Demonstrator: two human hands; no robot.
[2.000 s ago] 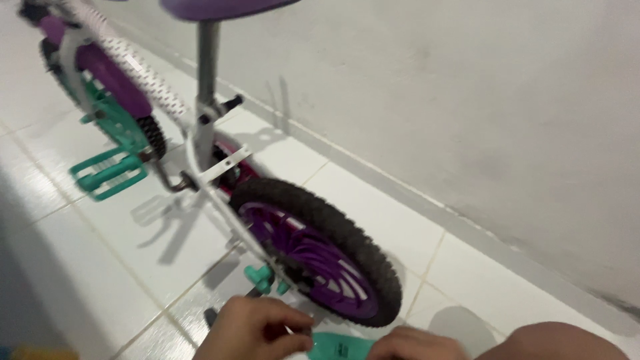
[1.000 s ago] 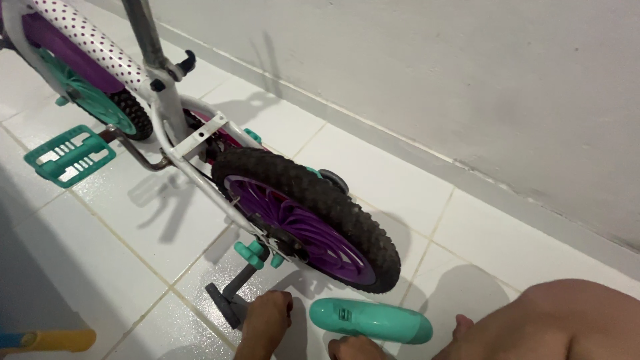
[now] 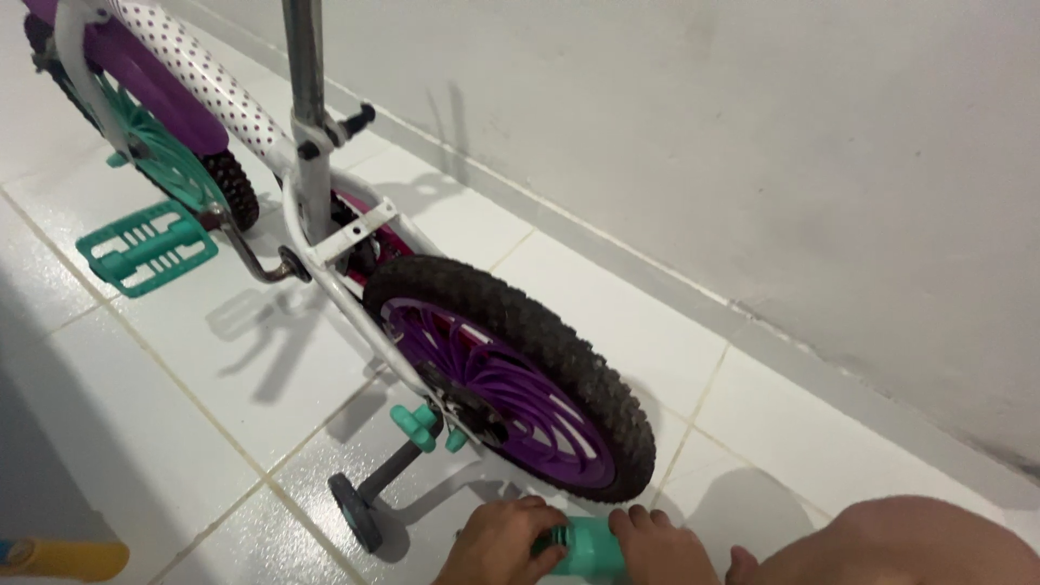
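Note:
At the bottom centre, a teal plastic bicycle part, its exact kind unclear, is gripped between my left hand and my right hand. The fingers of my left hand curl over its left end, which bears dark writing; my right hand covers its right end. Just above them stands the rear wheel of a child's bicycle, with a purple rim and black knobby tyre. A grey training wheel on a grey arm, with a teal knob, is left of my hands.
The white dotted bicycle frame runs to the upper left, with a teal pedal and metal seat post. A pale wall rises along the right. A yellow cylindrical object is at the lower left; a bare knee shows lower right.
One second ago the teal part lay largely uncovered between my hands; now both hands are closed around its ends. The saddle seen two seconds ago has left the view.

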